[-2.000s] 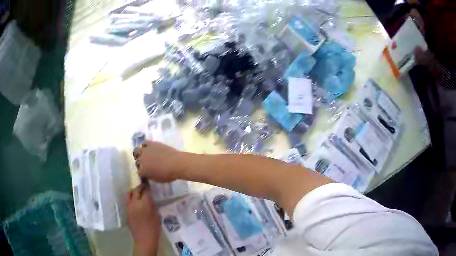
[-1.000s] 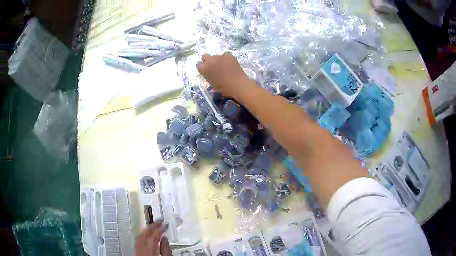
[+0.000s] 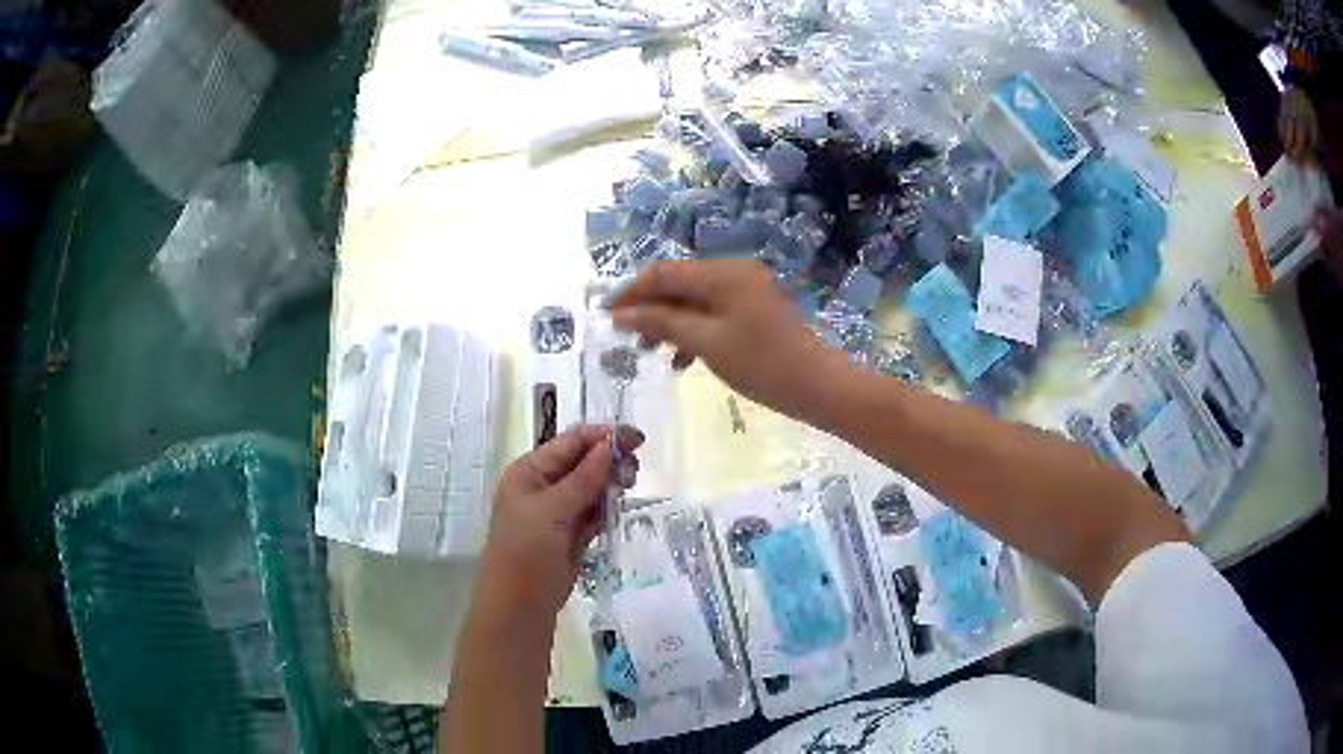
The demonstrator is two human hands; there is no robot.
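My left hand [image 3: 552,508] pinches the lower end of a slim, pale wand in a clear sleeve [image 3: 616,405], held upright over a white blister tray [image 3: 656,435]. My right hand [image 3: 722,324] is at the wand's upper end with its fingers bent; whether they grip it is hidden by blur. The tray has a dark round coil [image 3: 552,329] in its top left hollow and a black piece [image 3: 547,410] below it. Filled trays [image 3: 737,607] with leaflets, blue cards and wands lie in a row near my body.
Nested empty trays [image 3: 413,439] stand at left, beside a green basket [image 3: 177,575]. A heap of grey bagged pieces [image 3: 722,221] lies behind the tray. Blue sachets [image 3: 1112,236] and more filled trays [image 3: 1178,442] lie at right. Another person's hand [image 3: 1298,125] is at the far right.
My right hand has come back from the heap towards my left hand. My left hand has lifted off the tray's lower part and now holds the wand. The camera view has shifted.
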